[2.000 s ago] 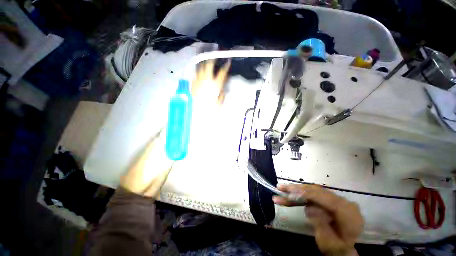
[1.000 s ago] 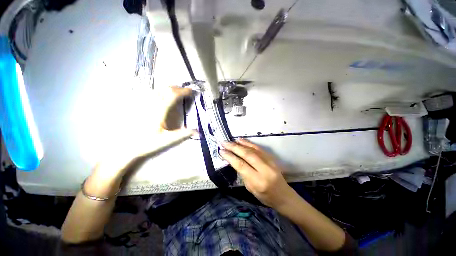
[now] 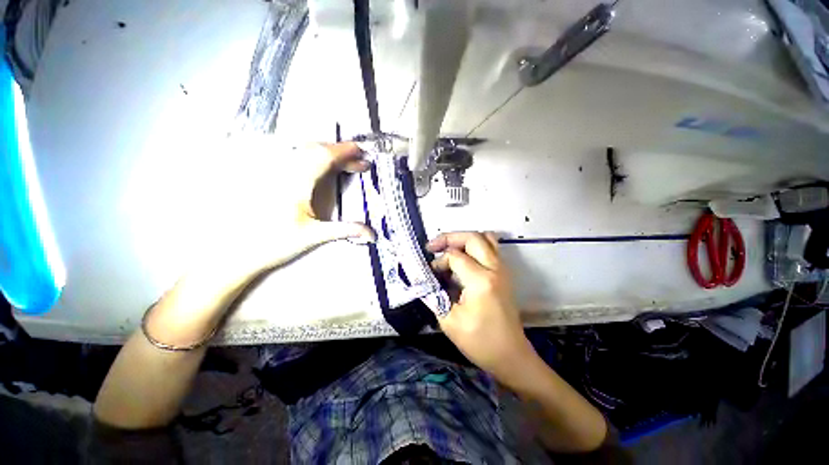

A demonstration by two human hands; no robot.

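A pale curved trim strip (image 3: 400, 232) with dark marks lies on a dark fabric panel (image 3: 412, 318), just below the presser foot (image 3: 384, 145). A narrow dark tape (image 3: 365, 68) runs down to the foot. My left hand (image 3: 304, 209), partly washed out by glare, has its thumb and a finger on the strip's left edge. My right hand (image 3: 477, 291) pinches the strip's lower right edge. The knurled screw (image 3: 456, 192) is right of the foot.
Red-handled scissors (image 3: 715, 252) lie at the right of the table. A silvery-grey strip bundle (image 3: 275, 68) lies upper left. A bright blue bottle-shaped fitting (image 3: 32, 209) is at the far left. A small dark mark (image 3: 615, 173) is on the machine bed.
Since one second ago my right hand's fingers have curled around the strip's lower edge. Earlier, my left hand came from the far left side and my right hand held a strip away from the panel.
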